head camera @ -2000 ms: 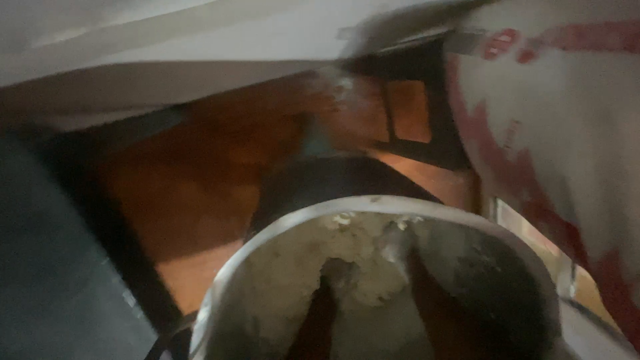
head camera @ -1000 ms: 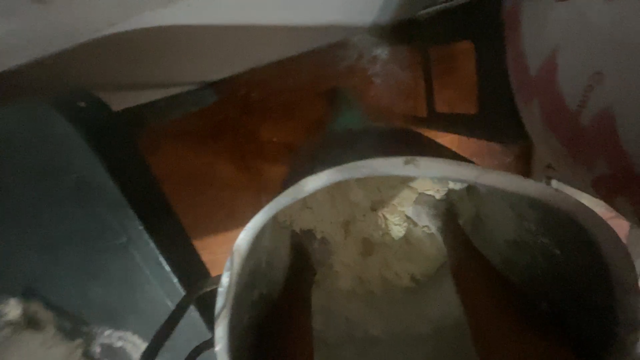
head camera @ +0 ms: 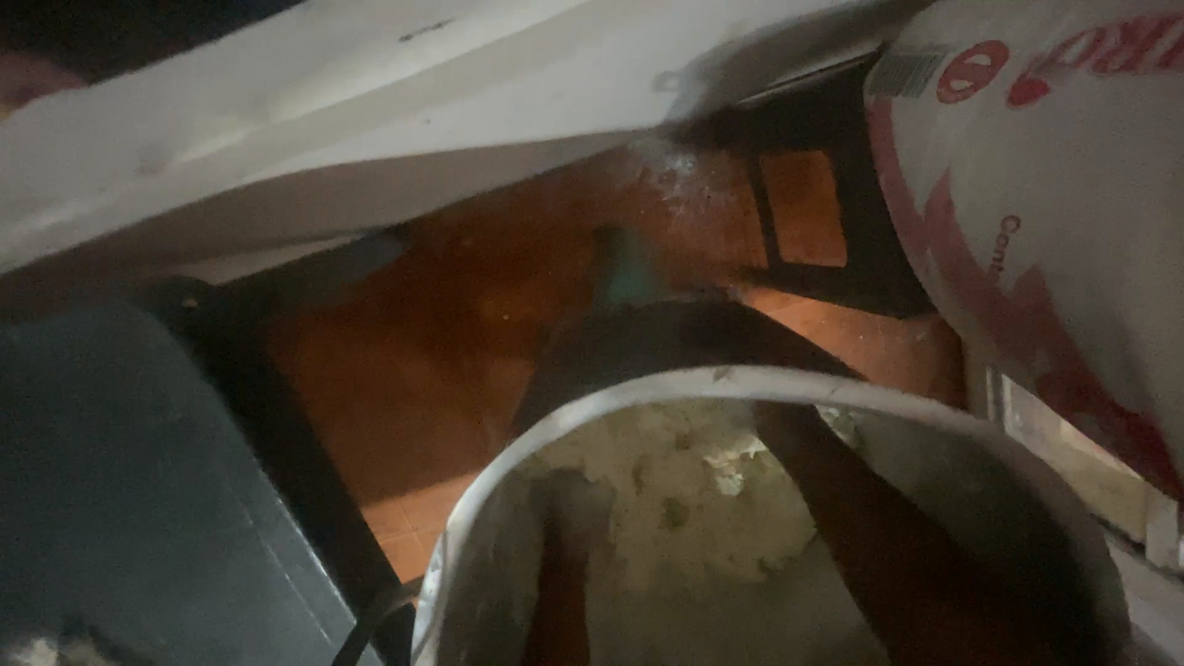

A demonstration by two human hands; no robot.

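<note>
A large round tub with a pale rim (head camera: pixel 684 381) stands below me, with a lumpy, pale dough-like mass (head camera: pixel 684 518) inside. Both my forearms reach down into it. My left hand (head camera: pixel 573 495) is at the left part of the mass, dim and blurred, its fingers not distinct. The right forearm crosses the tub's right half, and my right hand (head camera: pixel 777 416) is near the far inner wall, mostly lost in shadow. Whether either hand grips some of the mass cannot be told.
A white surface edge (head camera: pixel 370 120) spans the top. At the left is a dark grey panel (head camera: pixel 120 481) with a black edge. A printed white and red sack (head camera: pixel 1064 166) bulges at the right. Orange-brown floor tiles (head camera: pixel 416 398) lie beyond the tub, with white powder on them.
My right hand has moved toward the tub's far wall, and its forearm now slants across the mass. The left hand remains at the left side. The view has shifted.
</note>
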